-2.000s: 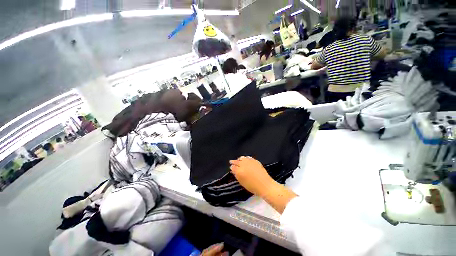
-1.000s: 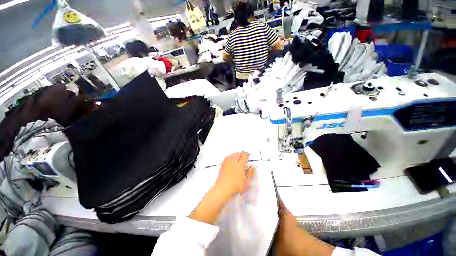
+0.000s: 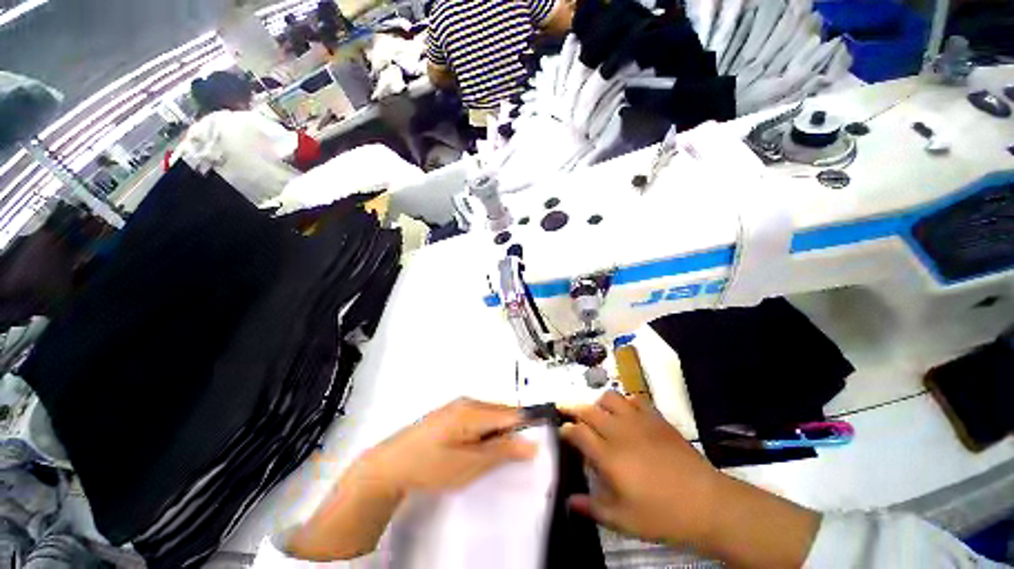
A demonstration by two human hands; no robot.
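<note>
A fabric panel, whitish on its upper face with a black strip along its right side, hangs over the table's front edge towards me. My left hand grips its far left corner between thumb and fingers. My right hand holds the black edge at the far right corner. Both hands are close together just in front of the needle area of the white sewing machine. The presser foot area is beyond my fingertips; whether fabric lies under it is hidden.
A tall stack of black panels stands at left. Right of the needle are a yellow-brown block, a black fabric piece with a slim pink and blue item, and a smartphone. White and black bundles and a person in stripes are behind.
The panel has come up towards the needle area. My left hand now holds its far corner instead of lying on it, and my right hand has risen from the table's front edge to the black edge.
</note>
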